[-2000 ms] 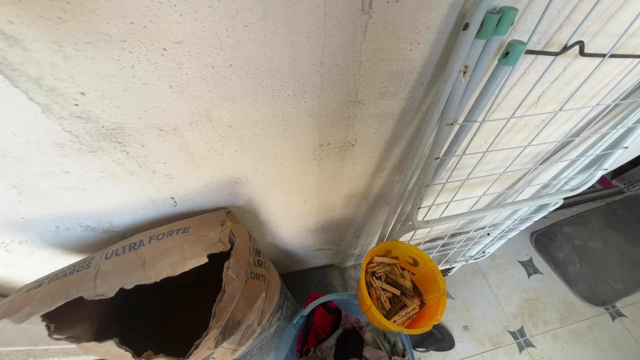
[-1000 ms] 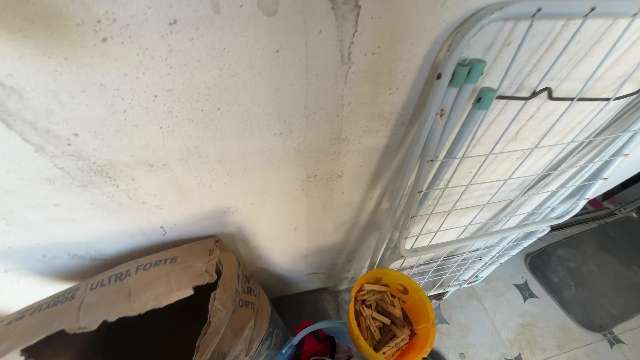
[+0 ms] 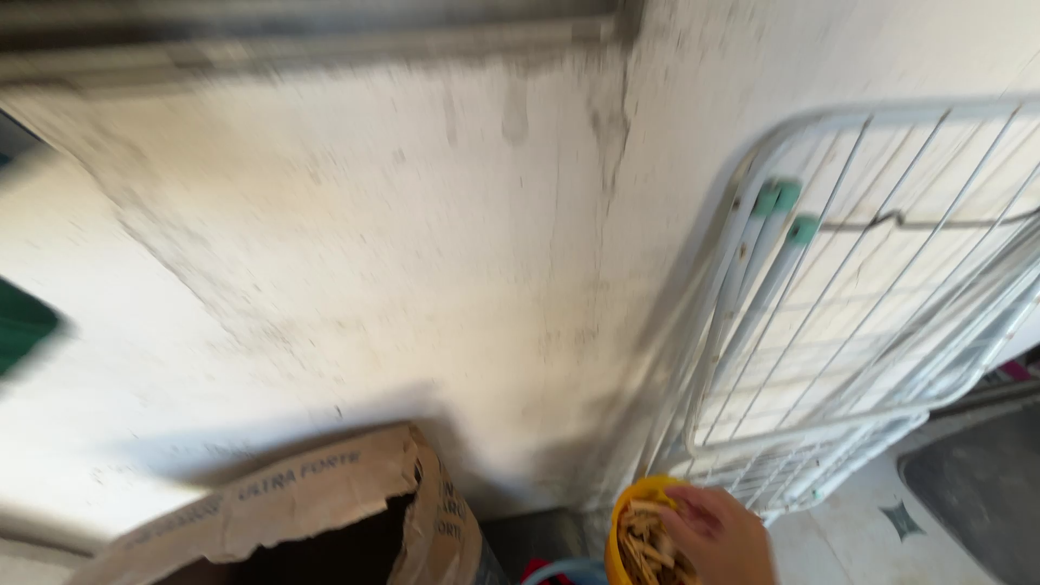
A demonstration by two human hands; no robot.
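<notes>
My right hand (image 3: 719, 532) is at the right rim of a yellow plastic bucket (image 3: 615, 540), its fingers over the wooden clothespins (image 3: 646, 540) inside. Blur hides whether the fingers grip the rim or a clothespin. Below and left of the bucket shows the rim of a light blue basin (image 3: 569, 566) with a bit of red cloth in it. My left hand is not in view.
A torn, open brown paper sack (image 3: 325, 496) stands at the lower left. A folded white wire drying rack (image 3: 812, 426) leans against the stained wall (image 3: 455, 268). A dark mat (image 3: 983, 487) lies on the tiled floor. Something green (image 3: 24, 325) is at the left edge.
My right hand has come into view and reached the yellow bucket. The view has tilted up, showing a ledge at the top and a green thing at the left.
</notes>
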